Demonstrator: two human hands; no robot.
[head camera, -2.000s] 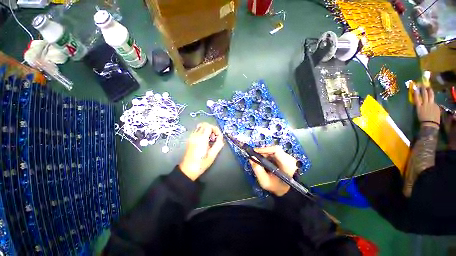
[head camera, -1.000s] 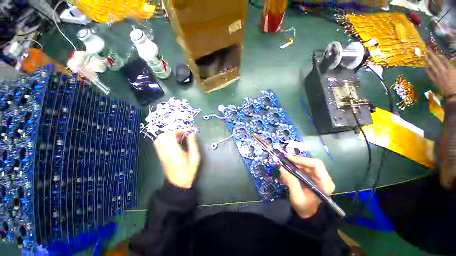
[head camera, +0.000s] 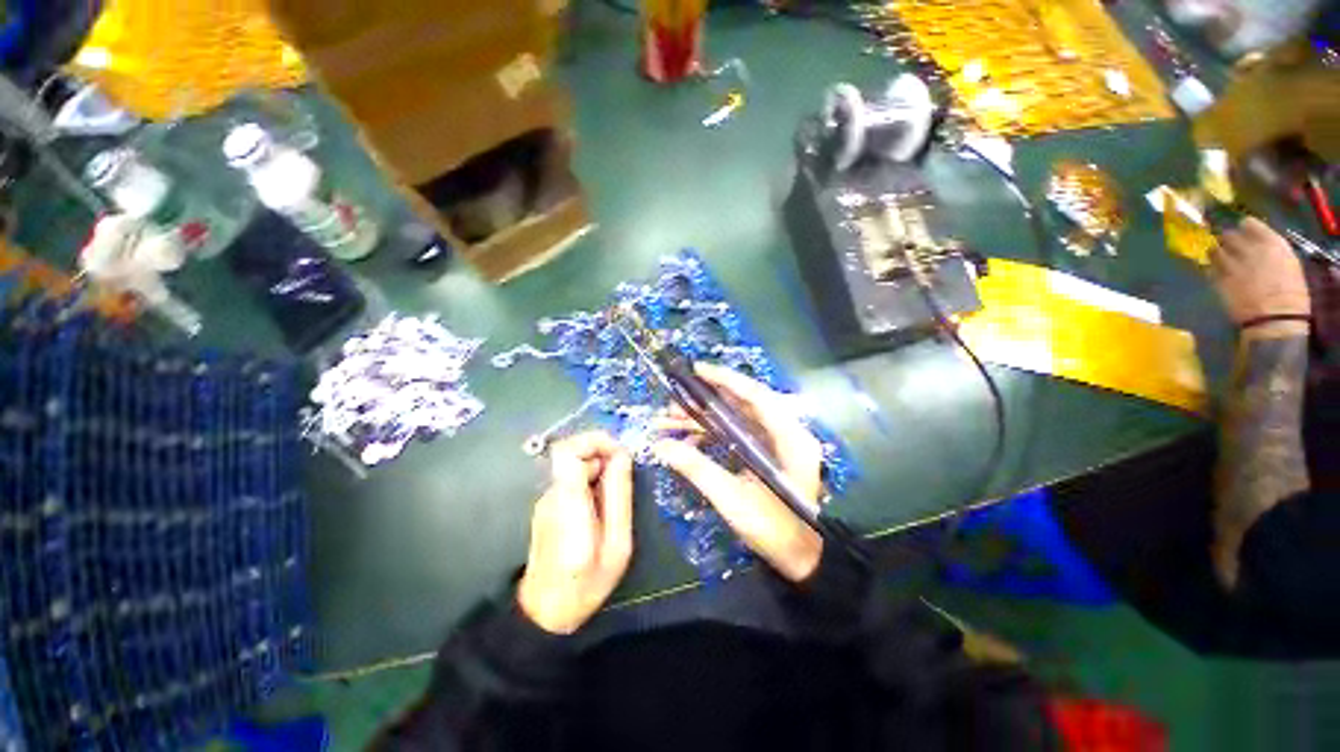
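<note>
The blue PCB panel (head camera: 688, 500) lies on the green mat in front of me, blurred. Two white wired components (head camera: 535, 444) stick out from its left edge. My right hand (head camera: 753, 470) holds the black soldering iron (head camera: 720, 419) like a pencil over the panel, its tip near the panel's upper left part. My left hand (head camera: 582, 529) is at the panel's left edge, thumb and fingertips pinched close together near a small white part by my right fingers. Whether it grips that part is too blurred to tell. A pile of white wired components (head camera: 394, 385) lies to the left.
A stack of PCB panels (head camera: 147, 529) stands at far left. The soldering station (head camera: 882, 257) with a solder spool (head camera: 882, 125) stands right of the panel. A cardboard box (head camera: 441, 103), bottles (head camera: 279, 169) and phone (head camera: 294, 279) lie behind. Another person's arm (head camera: 1264, 397) is at right.
My left hand has moved from the white pile to the panel's left edge, close to my right hand. The iron's tip is now nearer the panel's upper left. The view has shifted.
</note>
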